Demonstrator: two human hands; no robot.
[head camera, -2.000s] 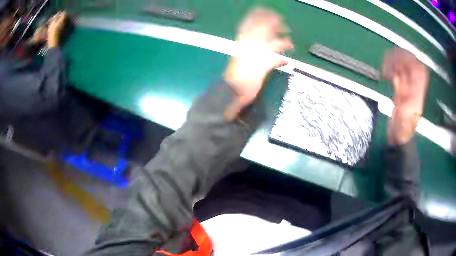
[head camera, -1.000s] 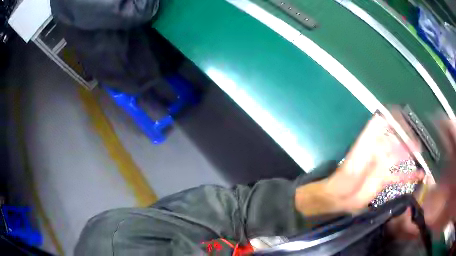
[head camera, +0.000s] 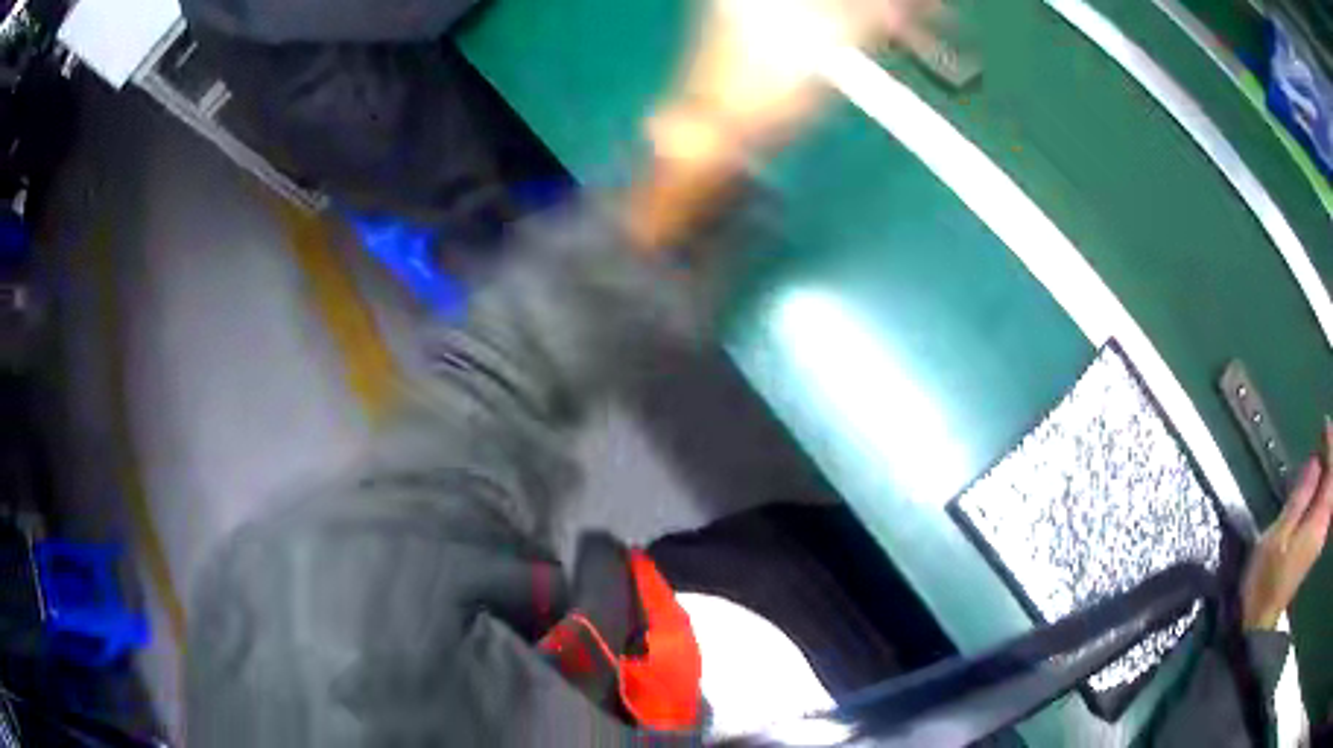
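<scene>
The parts tray (head camera: 1089, 504), black-rimmed and full of tiny silver-white parts, lies on the green bench. My left hand (head camera: 768, 73) is blurred and stretched out over the bench's white edge strip, near a grey metal strip (head camera: 943, 56) on the belt; whether it touches or holds it cannot be told. My right hand (head camera: 1289, 548) is at the right edge of the picture, beside the lower end of another grey metal strip (head camera: 1254, 417) with a row of dots. Its fingers are partly cut off, and its grip cannot be told.
Another person in dark clothes (head camera: 351, 117) is at the upper left by the bench. Blue stools (head camera: 91, 607) stand on the grey floor with yellow lines. A dark band crosses in front of the tray's lower part. Blue plastic (head camera: 1301, 81) shows at the far right.
My left hand has moved from over the tray up and left to the far strip, uncovering the tray. My right hand has moved from the tray's side to the strip at right.
</scene>
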